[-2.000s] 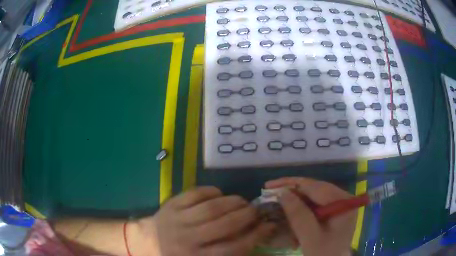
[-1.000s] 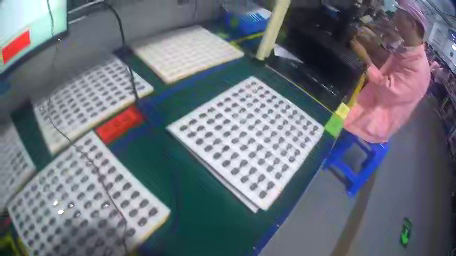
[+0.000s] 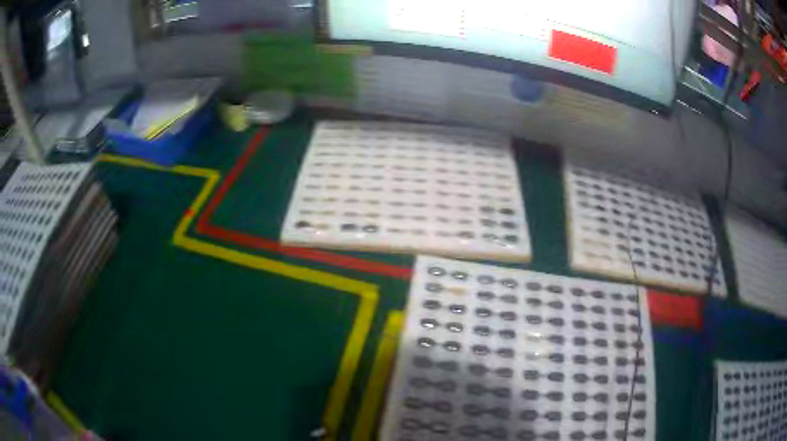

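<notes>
No hand shows in the frame. Nearest in front, at the lower right, a white foam tray (image 3: 565, 277) carries rows of small dark oval parts, many linked in pairs; its lower edge is cut off. A bright loose oval part (image 3: 318, 432) lies by the yellow tape at the bottom edge. A far tray (image 3: 298, 207) behind it has mostly pale places and a few dark parts at its front corners. The picture is blurred.
A tray stack (image 3: 82, 232) stands at left. A blue bin (image 3: 160, 138) with papers and a round clear thing (image 3: 270, 106) are back left. More trays (image 3: 643, 272) lie at right, under a thin hanging cord. A screen (image 3: 492, 39) stands behind. Yellow and red tape marks the green mat.
The view has swung left from the right-hand trays and the seated person, back to the main tray, stack and bin. Both hands, seen two seconds ago, are out of the picture.
</notes>
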